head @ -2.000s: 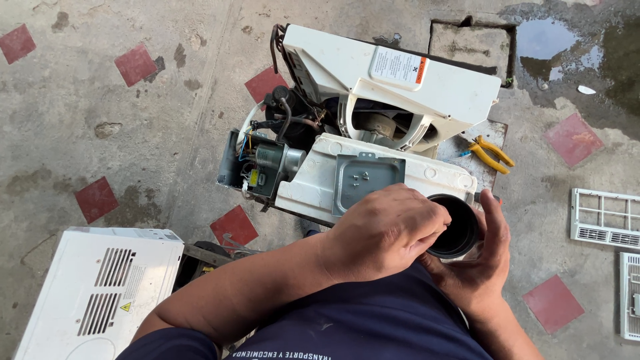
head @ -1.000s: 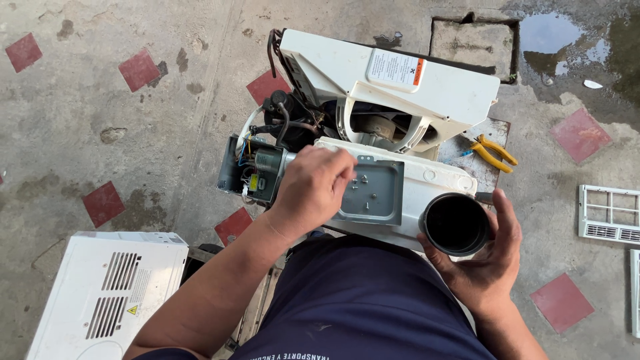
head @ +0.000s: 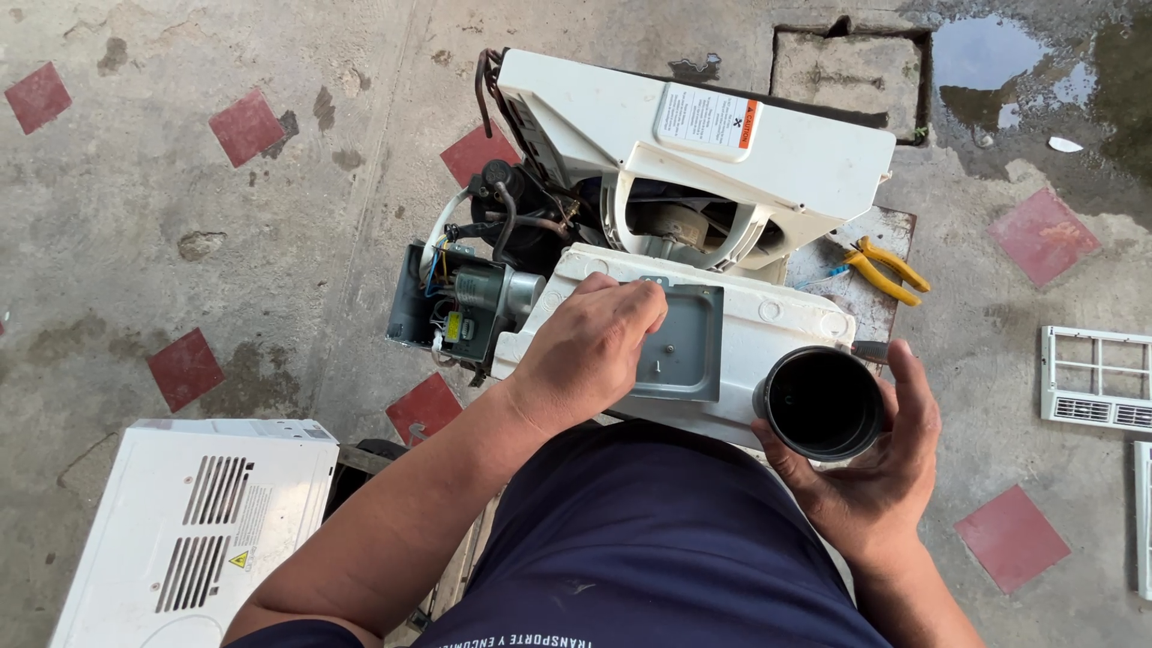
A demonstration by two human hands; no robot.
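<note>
My left hand [head: 594, 351] is over the left part of a grey metal tray-like cover [head: 706, 342], back of the hand up and fingers curled. Its fingertips are hidden, so whether it holds anything cannot be told. A screw [head: 657, 367] and another small piece of hardware [head: 669, 348] lie in the tray, which rests on a white foam-like part [head: 801, 315]. My right hand [head: 864, 495] grips a black cup [head: 823, 405], its mouth facing up toward me and its inside dark. Beyond stands a partly dismantled air conditioner's white housing [head: 810, 153], with a round opening.
An electrical box [head: 463, 306] with a capacitor and wires sits left of the foam. Yellow-handled pliers [head: 886, 270] lie at the right, near a dark tool handle [head: 871, 351]. A white vented casing [head: 207, 531] is at lower left, a white grille [head: 1098, 378] at right, a puddle [head: 990, 54] beyond.
My left hand moved from the cup's mouth leftward to the tray's upper left, then slightly right over the tray. Fewer screws show there now, though the hand covers part of it. My right hand keeps the cup.
</note>
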